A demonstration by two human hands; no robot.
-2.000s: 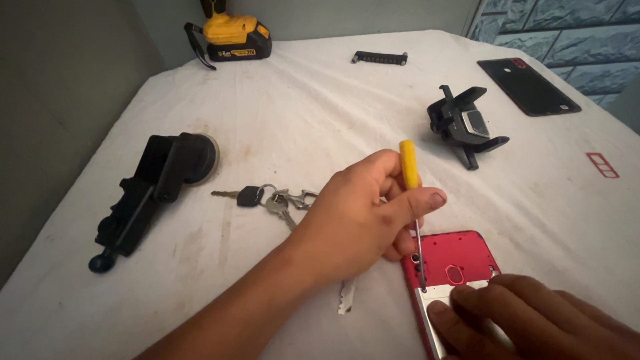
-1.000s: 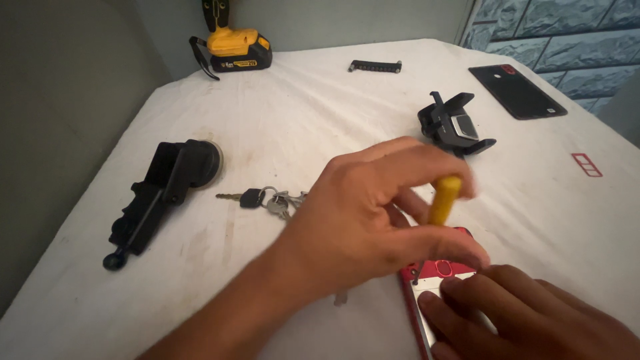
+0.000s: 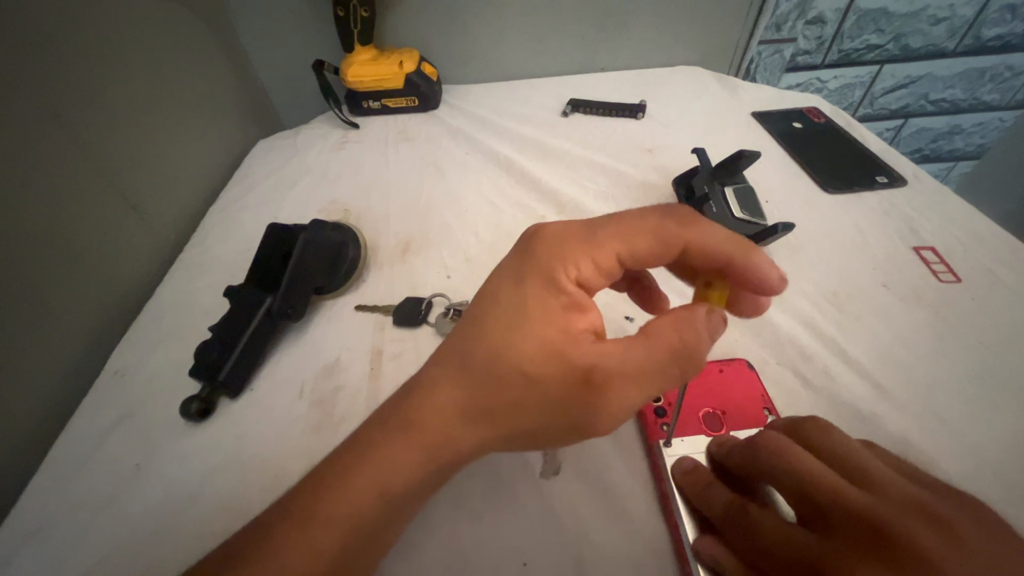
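Observation:
My left hand (image 3: 584, 336) holds a small screwdriver by its yellow handle (image 3: 711, 291) between thumb and fingers. The thin metal shaft (image 3: 676, 412) slants down, its tip at the upper left edge of the silver plate inside an opened red smartphone (image 3: 724, 390). My right hand (image 3: 832, 496) lies over the lower part of the phone, fingertips pressed on the silver plate, hiding much of it. A tiny dark screw-like piece (image 3: 630, 319) lies on the cloth behind my left thumb. Part of a bunch of keys (image 3: 412, 311) shows left of my left hand.
On the white cloth (image 3: 480, 176) lie a black suction-cup mount arm (image 3: 280, 296), a black phone-holder clamp (image 3: 732, 196), a black phone back cover (image 3: 828, 150), a red slotted frame (image 3: 937, 265) and a black bit holder (image 3: 605, 109). A yellow-and-black cordless power tool (image 3: 390, 76) stands at the back.
My left hand has shifted its grip to the top of the screwdriver handle, now mostly covered by fingers. The screwdriver tip remains near the phone plate's upper left edge. My right hand stays on the phone.

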